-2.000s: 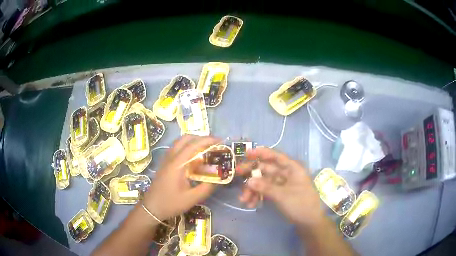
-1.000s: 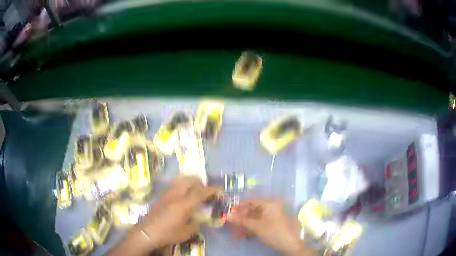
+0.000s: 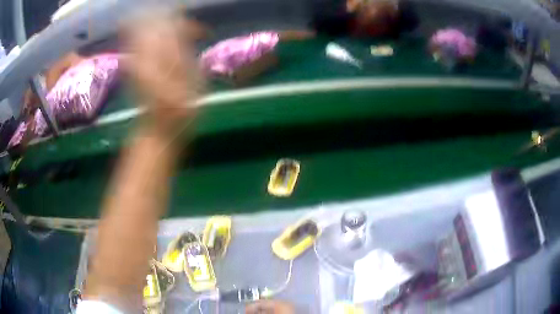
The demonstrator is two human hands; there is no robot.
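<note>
My left hand (image 3: 161, 61) is raised high at the upper left, strongly blurred, its forearm crossing the green belt; whether it holds anything cannot be told. My right hand (image 3: 270, 307) shows only as a sliver at the bottom edge, below the USB meter (image 3: 248, 294); its fingers are hidden. Half-shell units lie on the mat left of centre, one with its pale battery up (image 3: 198, 267) and another (image 3: 217, 235) behind it. Another unit (image 3: 296, 240) lies right of them, beside a white cable (image 3: 287, 277). One unit (image 3: 284, 177) lies on the belt.
A silver round-topped container (image 3: 353, 223), crumpled white tissue (image 3: 377, 277) and power supply (image 3: 496, 230) stand at the right, with dark red leads (image 3: 412, 288) between. Beyond the green belt (image 3: 368, 165) are pink bundles (image 3: 241, 53) and part of another person (image 3: 371, 17).
The view has tilted up, showing the far side. My left hand has moved from the unit at mid-bench to high up left. My right hand is now mostly out of frame.
</note>
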